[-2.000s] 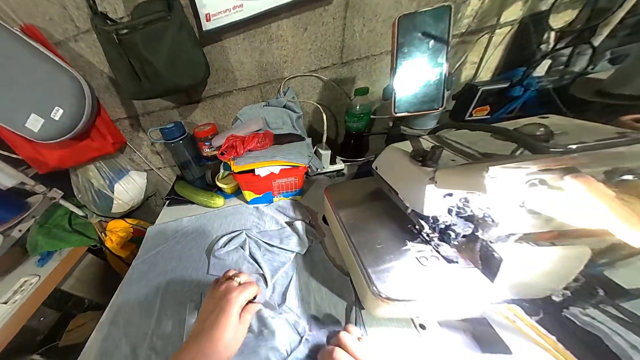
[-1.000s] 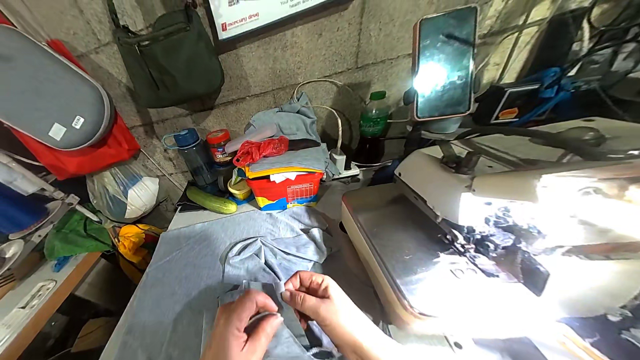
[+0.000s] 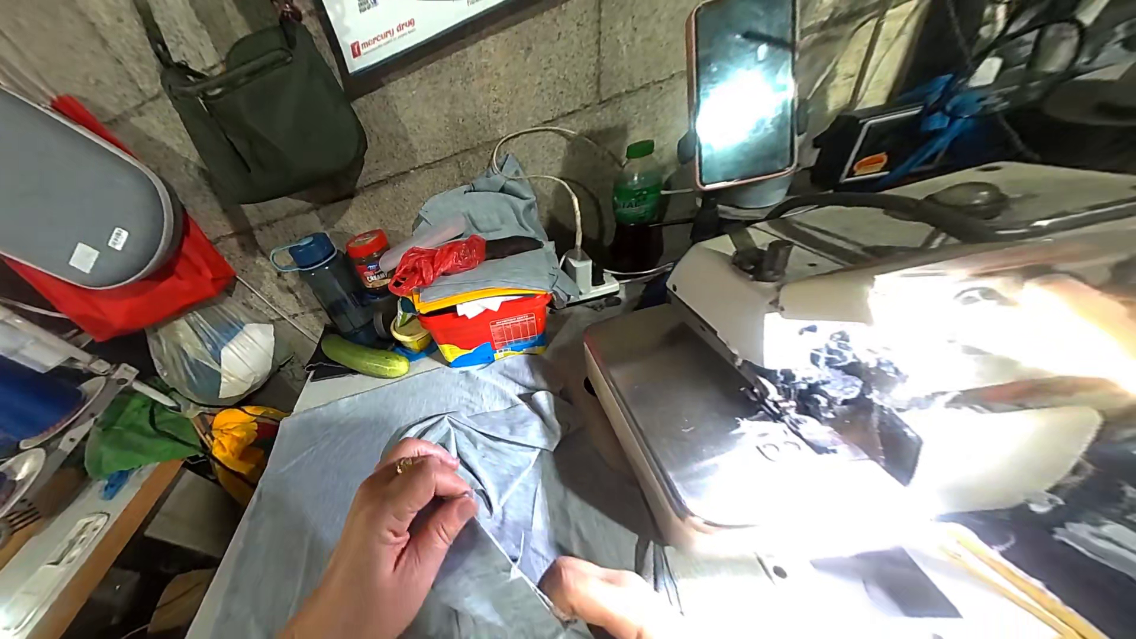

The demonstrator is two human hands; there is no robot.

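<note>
Grey-blue fabric (image 3: 346, 444) lies spread and bunched over the table, left of an overlock-type sewing machine (image 3: 657, 417). My left hand (image 3: 408, 524) pinches the edge of a piece of this fabric between thumb and fingers, and a ring shows on one finger. Lower and to the right, my right hand (image 3: 608, 596) grips the same edge near the bottom of the view; its wrist is washed out by glare. The edge runs taut and slanting between the two hands. Strong lamp light hides much of the machine's needle area.
Behind the fabric stand a red tub (image 3: 497, 333) with cloth on top, a cucumber (image 3: 364, 357), a blue-lidded bottle (image 3: 324, 280) and a green-capped bottle (image 3: 637, 200). A phone (image 3: 744, 98) sits on a holder behind the machine. Bags hang at the left, and a power strip (image 3: 593, 288) lies by the wall.
My hands were close together one second ago and are now farther apart, with the fabric edge stretched between them. Two seconds ago my left hand rested on the fabric.
</note>
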